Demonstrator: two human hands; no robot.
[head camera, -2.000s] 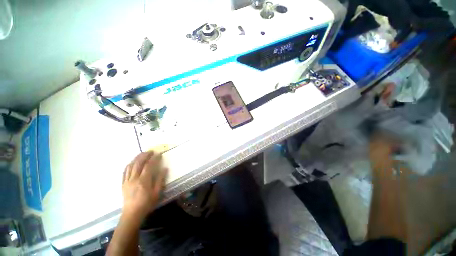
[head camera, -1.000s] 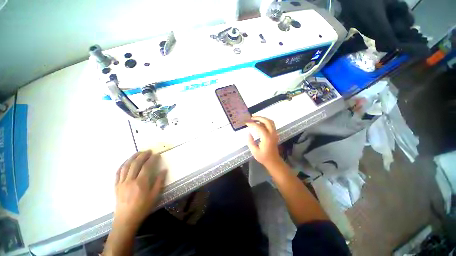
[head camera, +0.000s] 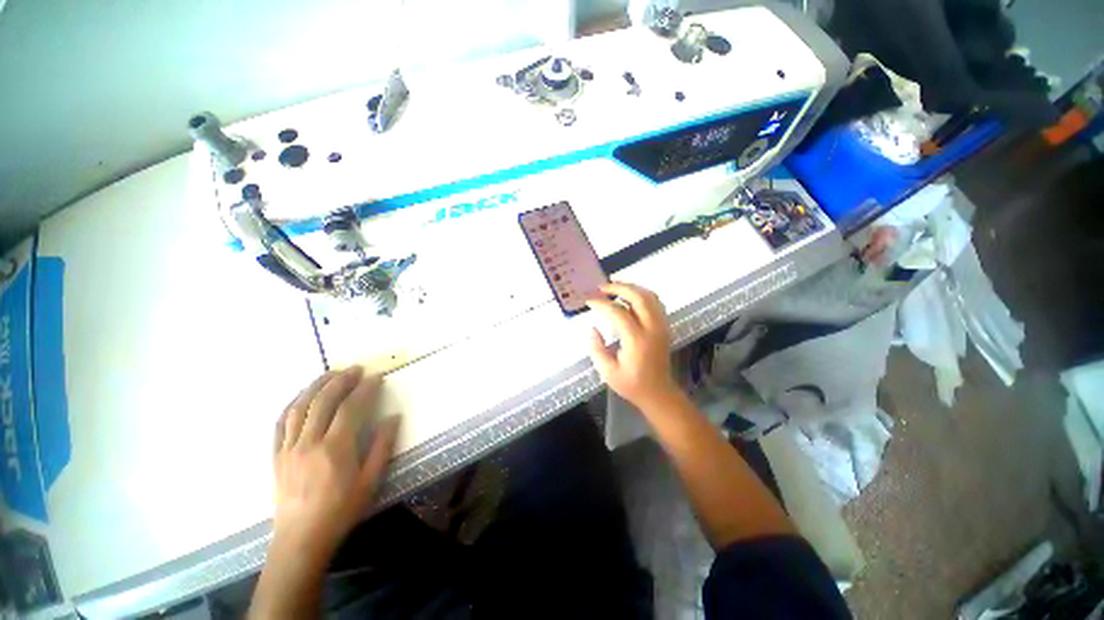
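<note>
The smartphone (head camera: 562, 252) lies on the machine bed, its pinkish screen lit with rows of small icons. My right hand (head camera: 632, 343) is at the phone's lower end, fingertips touching or just over its lower edge; it holds nothing. My left hand (head camera: 329, 451) rests palm down on the white table (head camera: 170, 400) near the front edge, left of the phone, fingers slightly apart and empty. The sewing machine (head camera: 484, 182) stands behind, with the presser foot and needle area (head camera: 383, 291) at its left end and no cloth under it.
A dark strap (head camera: 654, 242) lies right of the phone. A small parts tray (head camera: 785, 216) is at the table's right end. A blue crate (head camera: 890, 170) stands beyond it. Grey and white fabric offcuts (head camera: 835, 363) hang and lie at the right below the table. Dark cloth lies at the upper right.
My right hand has come from the offcuts at the right to the phone's lower end. The phone screen now shows rows of icons. My left hand stays on the table. The view has shifted.
</note>
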